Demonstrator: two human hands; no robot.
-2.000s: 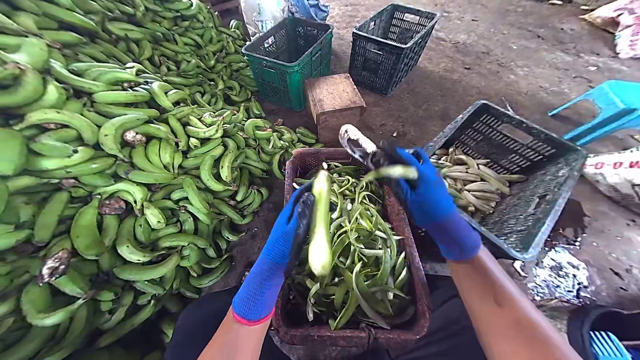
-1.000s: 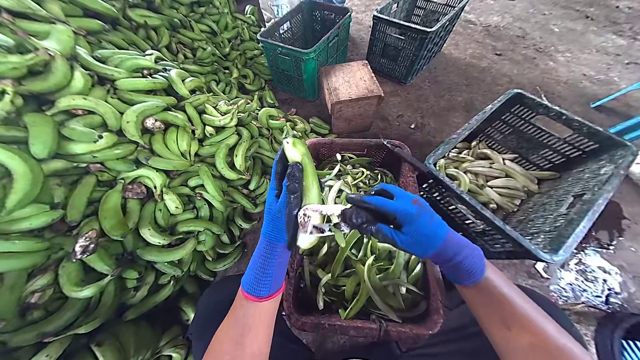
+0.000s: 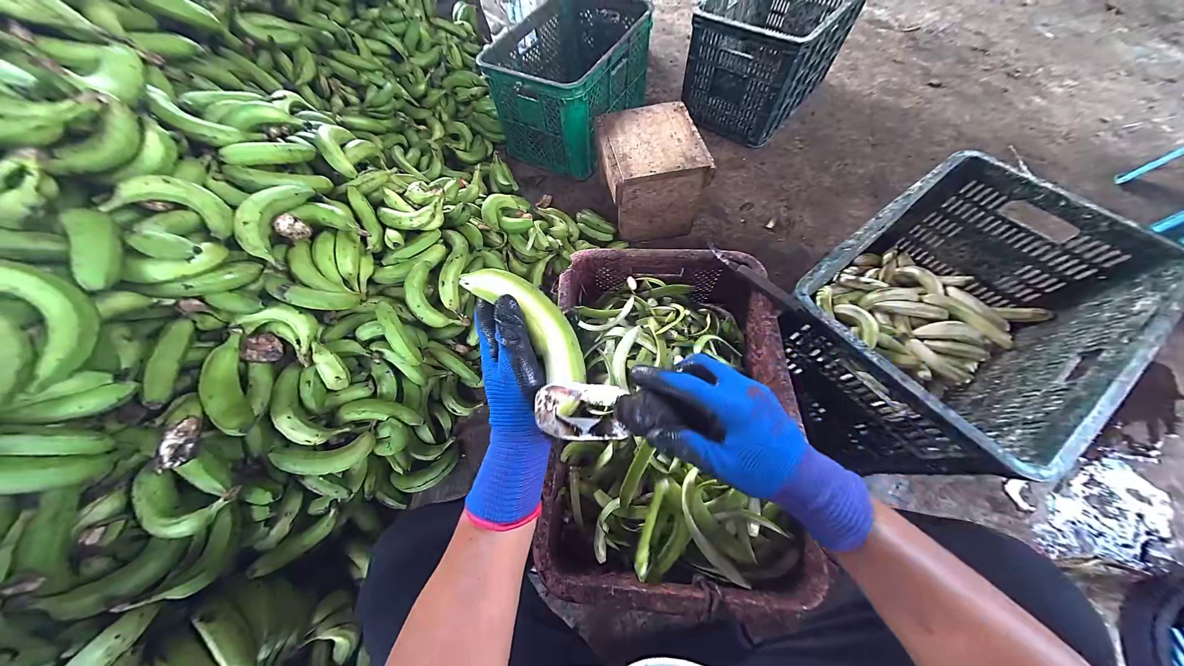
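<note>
My left hand (image 3: pixel 513 398), in a blue glove with black fingers, holds a partly peeled green plantain (image 3: pixel 538 324) above the left rim of a reddish-brown crate (image 3: pixel 777 356). My right hand (image 3: pixel 721 416), gloved the same way, grips a peeler (image 3: pixel 580 412) whose stained, pale head lies against the plantain's lower end. Long green peel strips (image 3: pixel 666 518) fill much of the crate between my knees. To the right, peeled plantains (image 3: pixel 925 319) lie in a tilted black plastic crate (image 3: pixel 1101 287).
A large heap of green plantains (image 3: pixel 305 370) covers the left side. Beyond the peel crate stand a wooden block (image 3: pixel 655 166), a green crate (image 3: pixel 566 102) and a dark crate (image 3: pixel 768 69). White wet residue (image 3: pixel 1110 513) marks the floor at right.
Two seconds ago the peeler was raised away from the plantain; now it is against it. Since one second ago, the plantain's upper end has tilted further left.
</note>
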